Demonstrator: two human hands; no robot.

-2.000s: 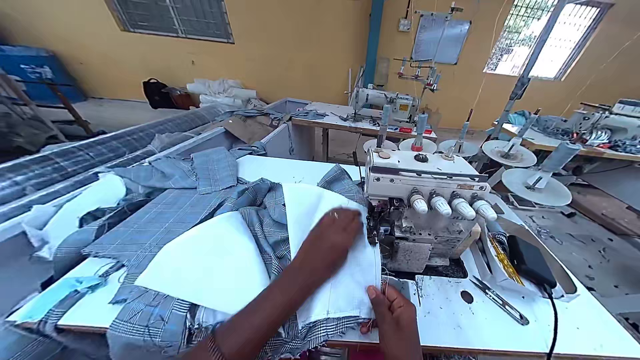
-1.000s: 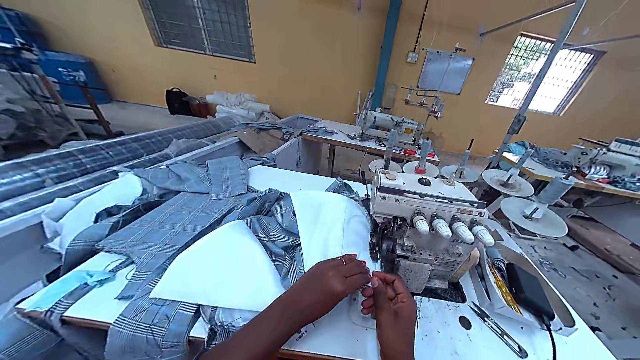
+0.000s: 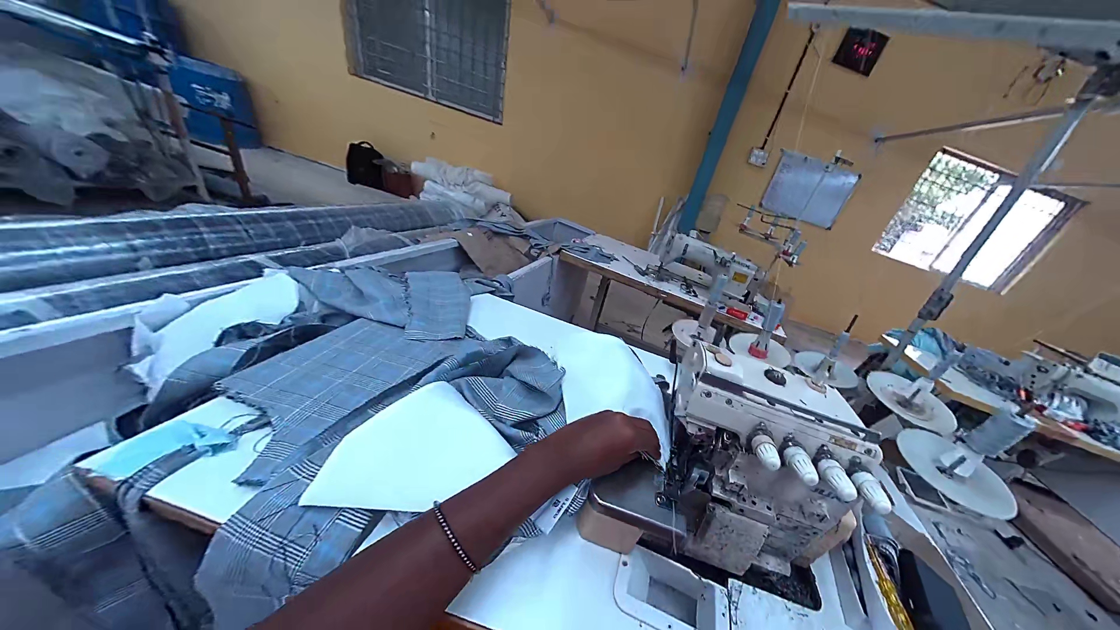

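My left hand (image 3: pixel 619 440) is at the left side of an overlock sewing machine (image 3: pixel 770 437), its fingers curled at the edge of a white fabric piece (image 3: pixel 604 363) close to the presser foot; the fingertips are partly hidden, so the hold cannot be judged. A beaded bracelet is on that wrist. Another white piece (image 3: pixel 411 455) lies over grey checked fabric (image 3: pixel 341 367) on the white table. Beneath my left hand the machine's metal cloth plate (image 3: pixel 634 494) shows. My right hand is out of view.
Thread cones on round white holders (image 3: pixel 910 398) stand behind the machine. At the right edge is a box (image 3: pixel 884 569) with a black object. Light blue cloth (image 3: pixel 162 446) lies at the table's left corner. Another sewing machine (image 3: pixel 709 262) stands farther back.
Both hands were together at the white fabric's front edge; my right hand has left the view and my left is beside the needle area. The cloth plate, covered earlier, now shows. The view has shifted.
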